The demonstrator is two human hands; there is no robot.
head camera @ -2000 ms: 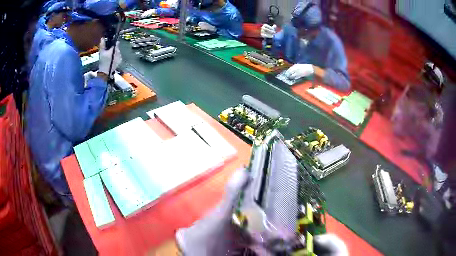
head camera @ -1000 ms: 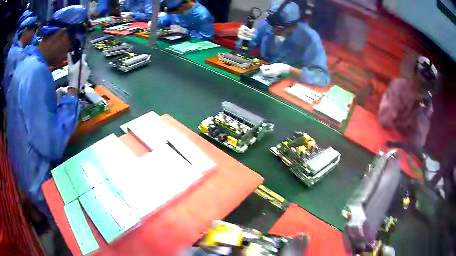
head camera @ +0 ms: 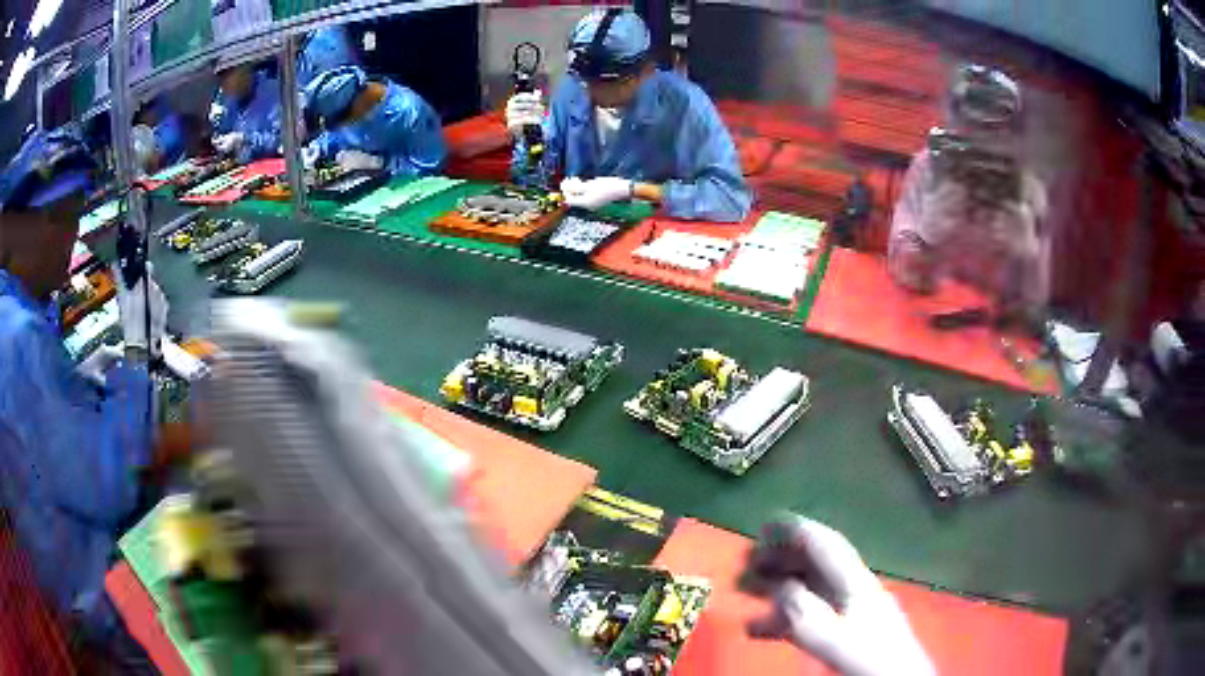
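Note:
A large circuit board assembly with a long grey heatsink [head camera: 357, 489] is close to the camera at the lower left, tilted and blurred, with yellow parts on its left side. No hand shows on it. My left hand is not in view. My right hand [head camera: 846, 601], in a white glove, is at the lower middle right above the red mat [head camera: 1004, 634]. Its fingers are curled but apart, with a dark gap between them and nothing clearly held. Another circuit board [head camera: 628, 608] lies left of this hand, by the mat's edge, partly hidden by the near heatsink.
A green conveyor belt [head camera: 397, 297] crosses ahead, carrying several boards, three of them [head camera: 535, 370] [head camera: 720, 407] [head camera: 954, 442] near. A red sheet [head camera: 529, 475] is partly behind the heatsink. Workers sit at left [head camera: 66, 396] and opposite [head camera: 648, 119].
The view has turned right. The near heatsink board now fills the lower left; a blurred one was at the right edge before. My right hand has come into clear view over the mat.

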